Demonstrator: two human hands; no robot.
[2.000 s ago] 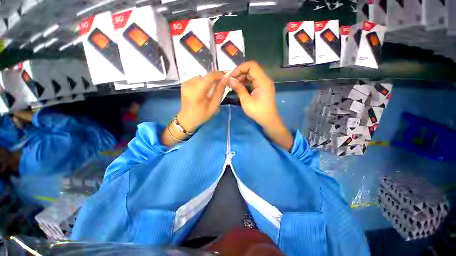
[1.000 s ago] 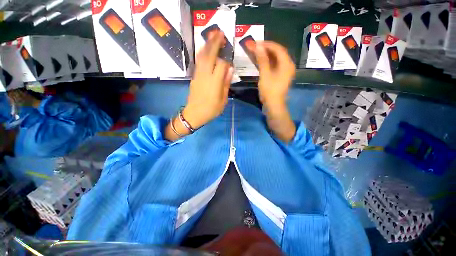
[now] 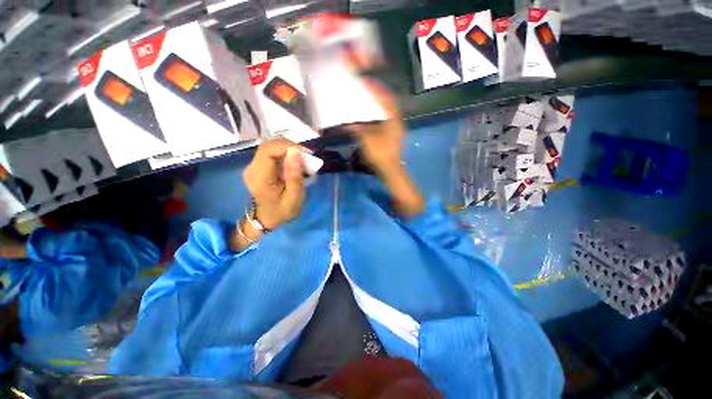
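My left hand [image 3: 275,181] holds a small white label strip [image 3: 310,162] between thumb and fingers, just off the bench edge. My right hand [image 3: 380,140] is blurred and grips the lower right part of a phone box [image 3: 341,78], which is blurred too. A smaller-looking phone box [image 3: 283,97] stands just left of it, and two larger-looking phone boxes [image 3: 187,87] stand further left. Their fronts show a dark keypad phone with an orange screen and a red corner. No seal sticker can be made out.
Several phone boxes [image 3: 437,53] stand at the right on the green bench [image 3: 484,95]. Stacked boxes [image 3: 55,167] line the left side. Box stacks [image 3: 631,266] and a blue stool [image 3: 636,164] are on the floor at right. A person in a blue smock [image 3: 74,269] is at lower left.
My right hand has taken hold of a phone box and moved it right of the smaller-looking box. My left hand has drawn back from the boxes, with the strip now visible. The view has shifted.
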